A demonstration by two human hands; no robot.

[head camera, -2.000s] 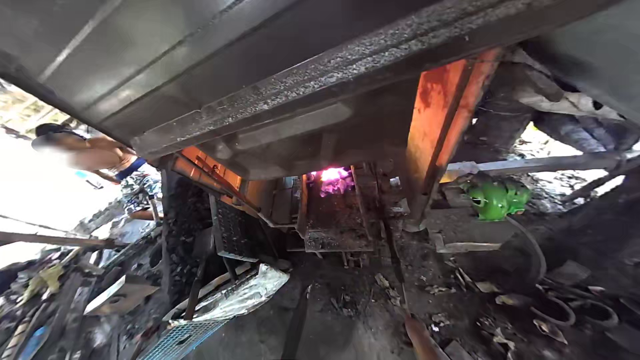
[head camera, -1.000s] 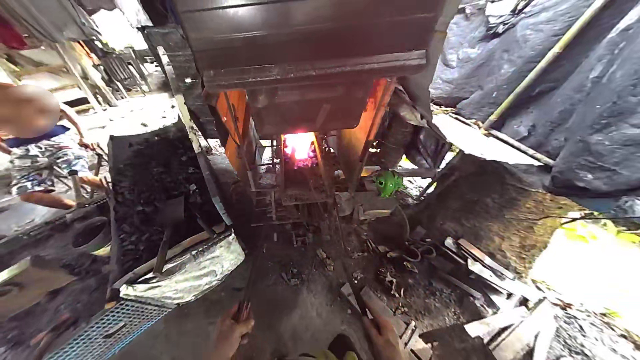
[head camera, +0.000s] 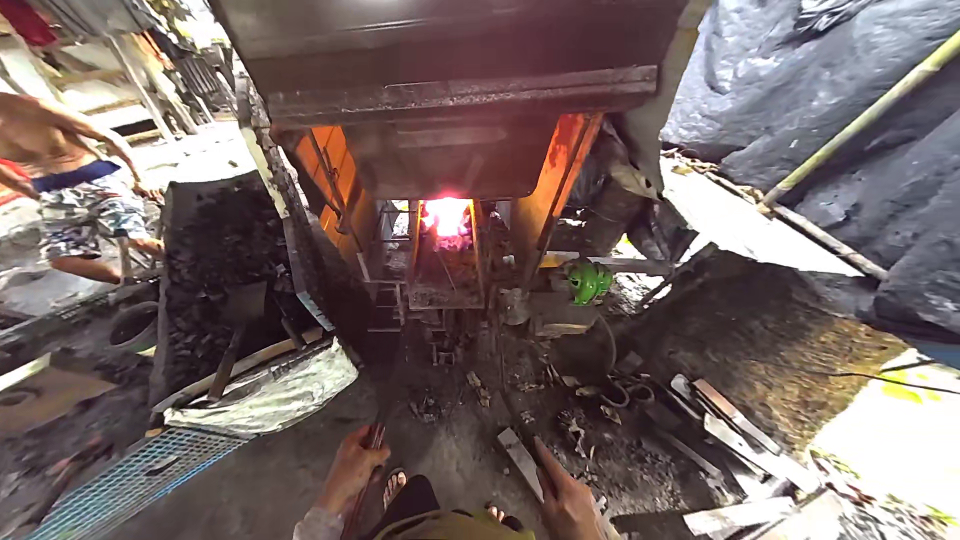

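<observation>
At the lower middle, my left hand (head camera: 352, 465) is closed on a thin rod-like handle (head camera: 364, 480), whose far end is lost against the dark ground. My right hand (head camera: 568, 499) grips a brown wooden handle (head camera: 550, 459); a long thin dark shaft seems to run from it toward the forge. Ahead of both hands stands a forge trough (head camera: 448, 289) with a bright fire (head camera: 448, 217) at its far end, below a dark metal hood (head camera: 465, 82).
Left of the forge lies a bin of charcoal (head camera: 217, 277) with a shovel (head camera: 241, 307) in it. A green blower (head camera: 589, 281) stands right of the forge. Wood offcuts (head camera: 742, 442) lie lower right. Another person (head camera: 82, 180) is at the far left, near a blue mesh (head camera: 142, 472).
The view has swung back from under the hood and levelled. Both my hands now show; two seconds ago only a wooden handle was seen at the bottom edge.
</observation>
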